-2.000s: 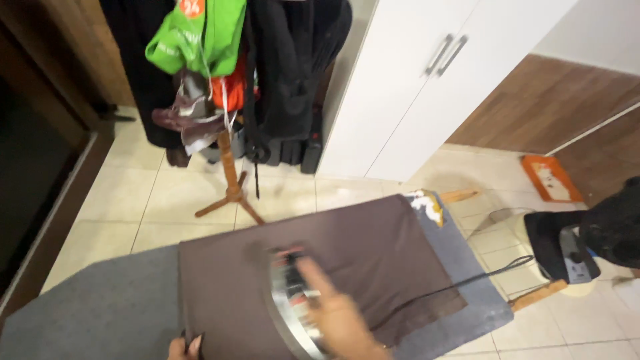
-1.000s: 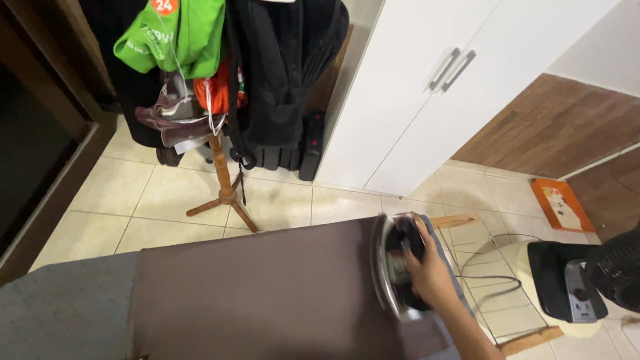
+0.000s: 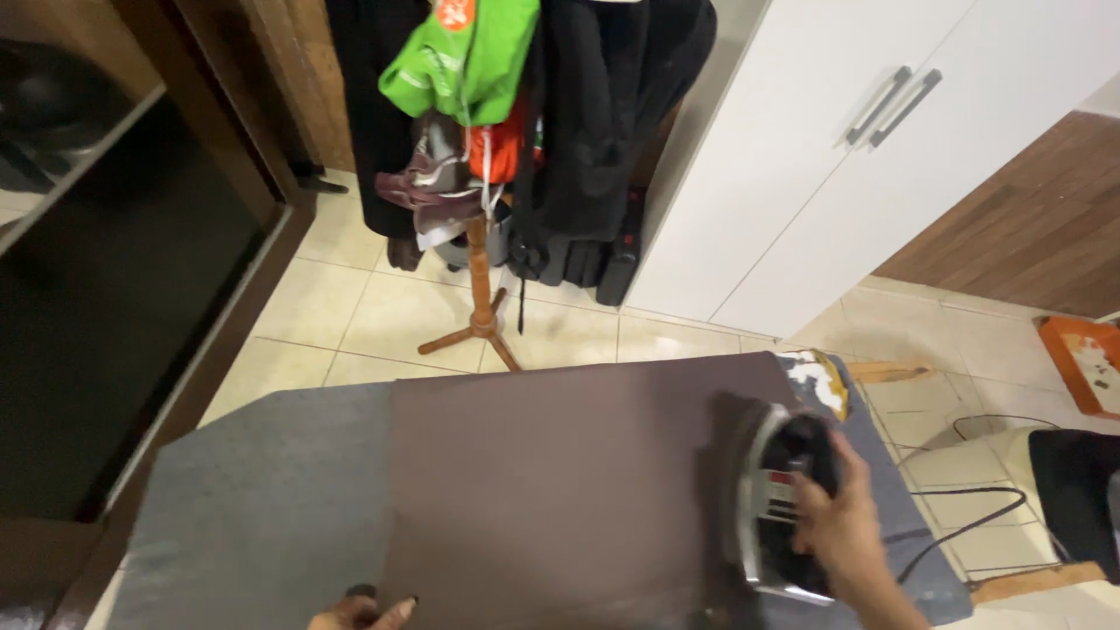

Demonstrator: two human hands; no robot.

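Note:
A brown cloth (image 3: 560, 490) lies flat over the grey ironing board (image 3: 262, 507). My right hand (image 3: 840, 516) is closed around the handle of an electric iron (image 3: 770, 507), which is on or just above the cloth near its right end; the gap under it cannot be judged. The iron's cord (image 3: 971, 525) trails off to the right. At the bottom edge, my left hand (image 3: 363, 612) is partly cut off by the frame, its fingers at the cloth's lower left corner. Whether they pinch the fabric is unclear.
Beyond the board stands a wooden coat stand (image 3: 479, 289) with clothes and a green bag (image 3: 468, 66). A white cabinet (image 3: 787, 175) is behind it to the right. A dark-framed glass door (image 3: 131, 262) is at left, an orange tray (image 3: 1081, 363) on the floor at far right.
My right hand and the iron were near the board's far right edge one second ago; now they are nearer me. My left hand, out of view then, shows at the bottom.

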